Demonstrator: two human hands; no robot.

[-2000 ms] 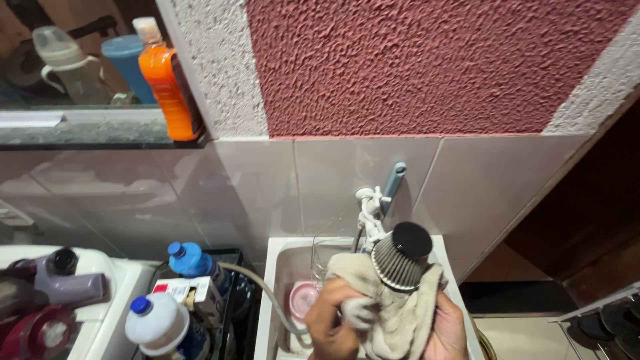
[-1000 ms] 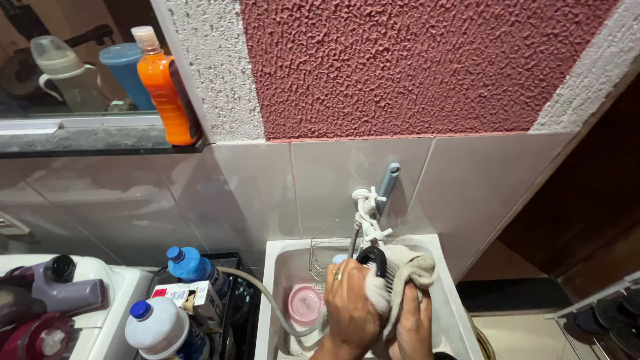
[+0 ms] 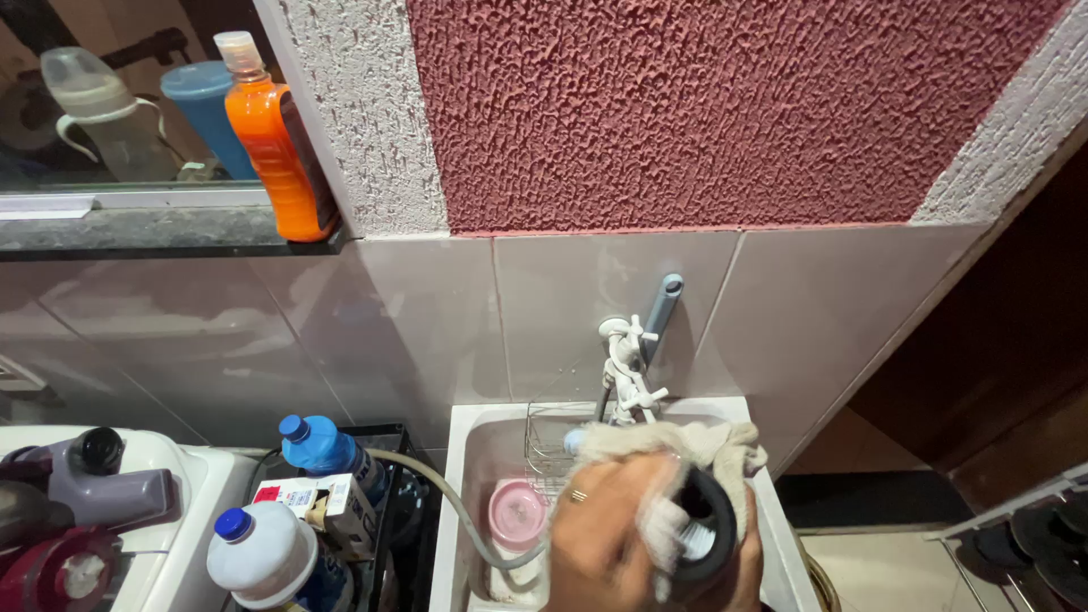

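Above a white laundry sink [image 3: 756,411], both my hands hold a conical air filter with a black rim [image 3: 722,531] and a light cloth [image 3: 714,446]. My left hand [image 3: 595,523], blurred and wearing a ring, presses a fold of the cloth at the filter's open end. Behind the filter, my right hand [image 3: 750,552] grips it through the cloth and is mostly hidden. The filter's pleated side does not show; its round opening faces up toward me. Just beyond the cloth, white taps [image 3: 629,365] stand out from the tiled wall.
In the sink lie a pink bowl [image 3: 518,514], a wire rack [image 3: 544,442] and a hose [image 3: 459,501]. Left of it, a black rack [image 3: 391,510] holds a blue-capped white bottle [image 3: 259,552], a blue bottle [image 3: 327,446] and a carton [image 3: 327,501]. An orange bottle [image 3: 276,153] stands on the sill.
The filter has turned: two seconds ago its metal pleated side and black end showed, and now its opening faces me. My left hand has moved up over it with the cloth.
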